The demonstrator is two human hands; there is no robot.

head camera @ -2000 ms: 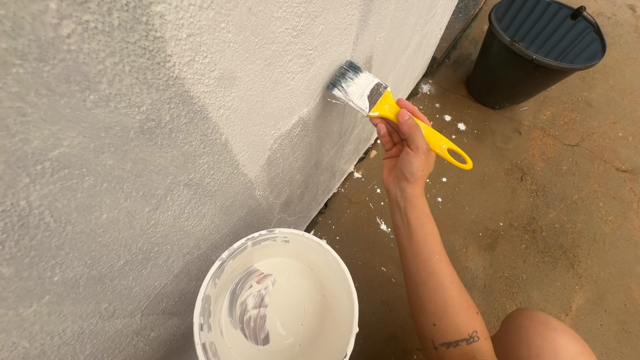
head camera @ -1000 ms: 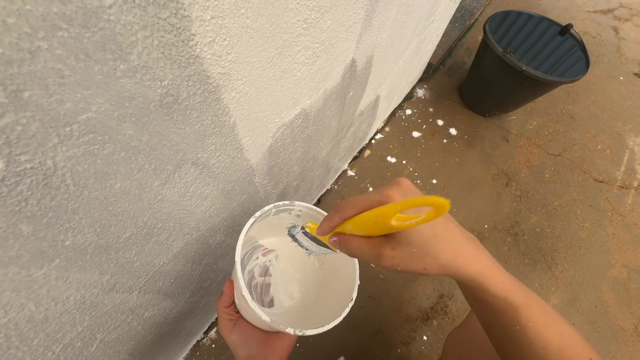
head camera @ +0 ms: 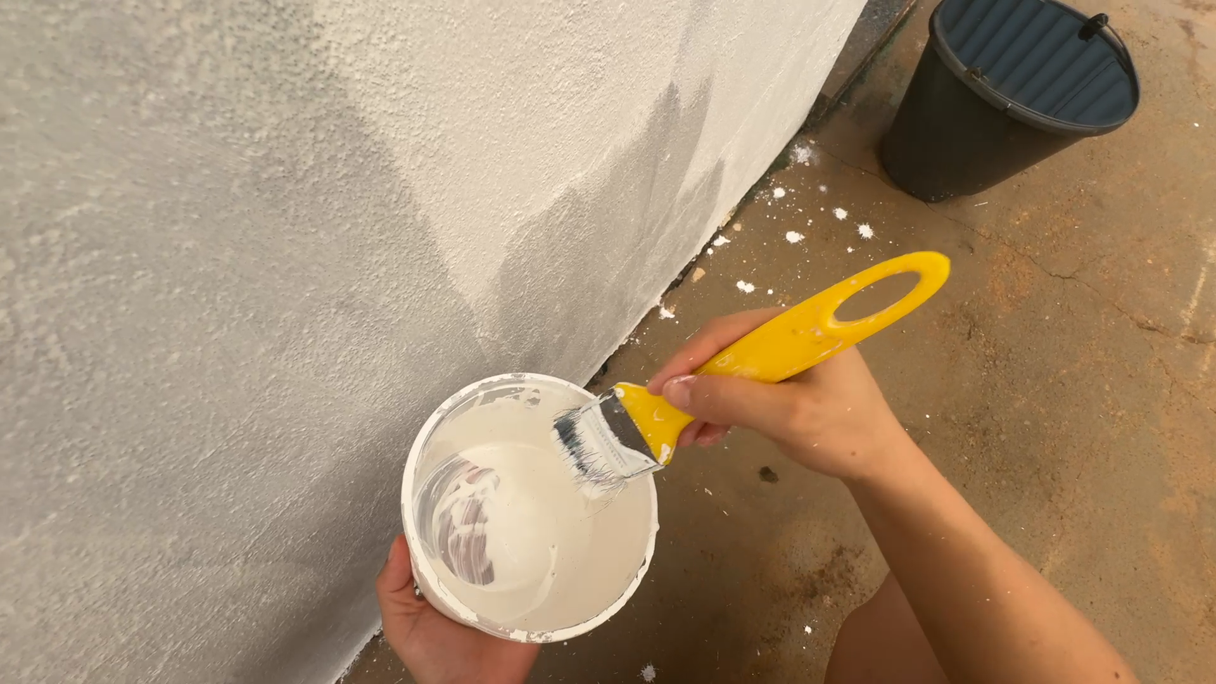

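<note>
A paintbrush with a yellow plastic handle is gripped in my right hand, fingers around the lower handle near the ferrule. White paint coats its dark bristles, which are over the right inner side of a white plastic paint bucket. From below and the left, my left hand supports this bucket; part of the hand is hidden beneath it. Inside are white paint and a streaked patch. Beside the bucket rises a textured wall, partly bright white and partly greyer.
A black plastic bucket with a handle stands at the upper right. White paint spots dot the brown concrete floor along the wall's base. My bare knee shows at the bottom.
Two seconds ago the brush was against the wall; by one second ago it was in the paint bucket and my left hand held the bucket. The bristles now show higher, near its right rim.
</note>
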